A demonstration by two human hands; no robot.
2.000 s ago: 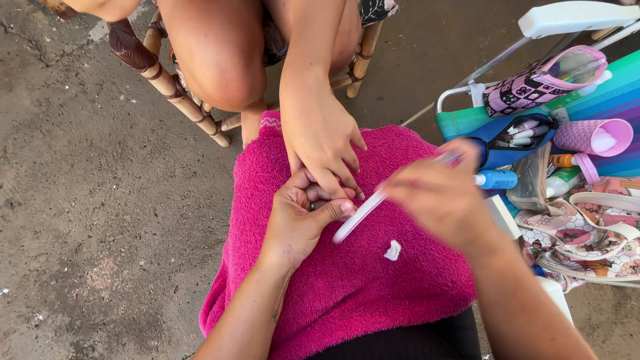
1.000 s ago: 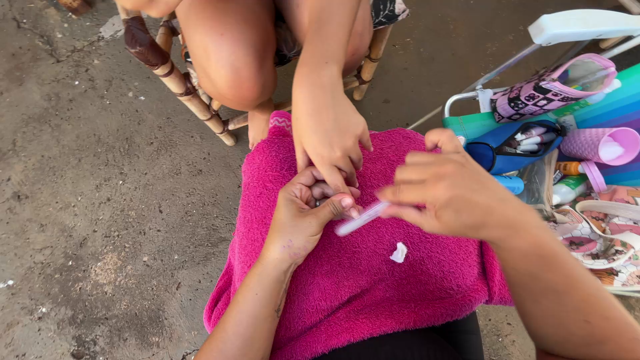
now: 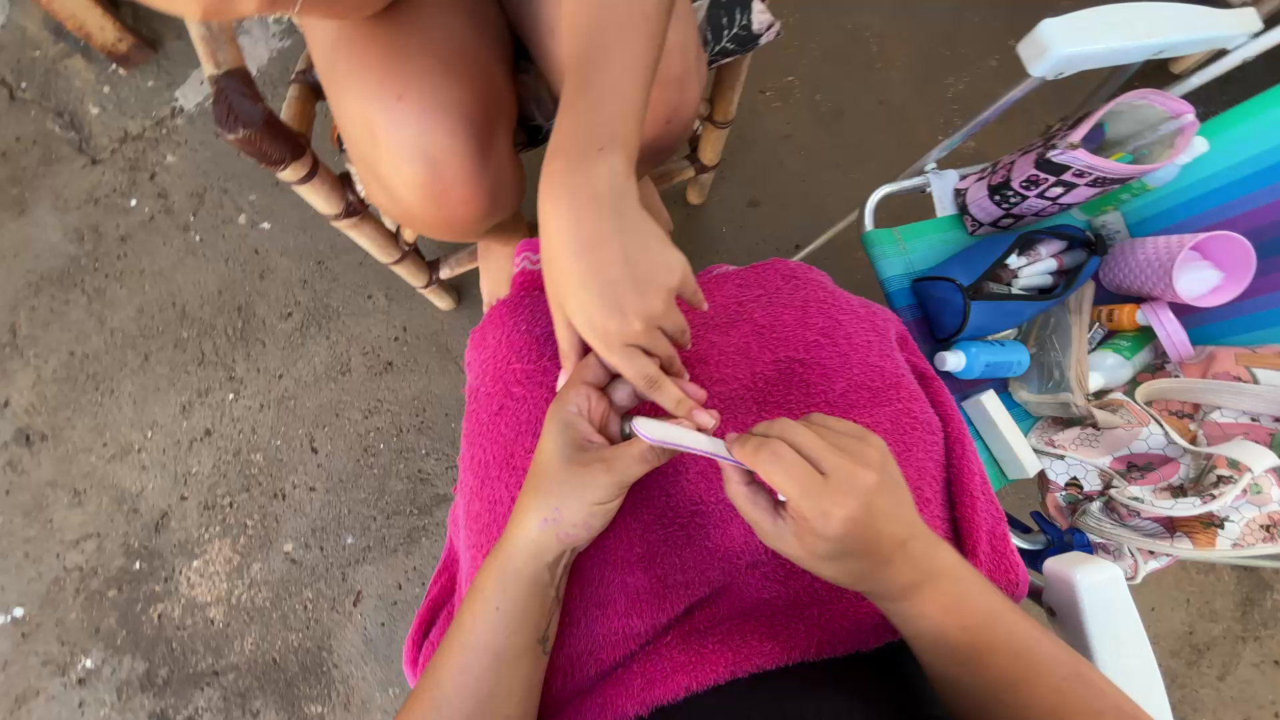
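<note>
My left hand (image 3: pixel 590 450) is closed around a finger of another person's hand (image 3: pixel 625 290), which reaches down from the top. A white nail file (image 3: pixel 685 440) with a purple edge is pinched in my right hand (image 3: pixel 825 495). The file lies by the person's fingertip, close to my left thumb; whether it touches the nail I cannot tell. Under the hands, a bright pink towel (image 3: pixel 780 330) covers my lap. The white scrap seen earlier on the towel is not visible.
At the right, a striped folding chair (image 3: pixel 1225 150) with a white armrest (image 3: pixel 1135 35) holds a blue pencil case (image 3: pixel 975 280), a pink cup (image 3: pixel 1175 268), a blue bottle (image 3: pixel 985 358), a white block (image 3: pixel 1002 435) and a floral bag (image 3: pixel 1130 460). The other person sits on a bamboo chair (image 3: pixel 330 195).
My right hand has come lower with the nail file, whose tip now lies near my left thumb. My left hand keeps its grip on the person's finger.
</note>
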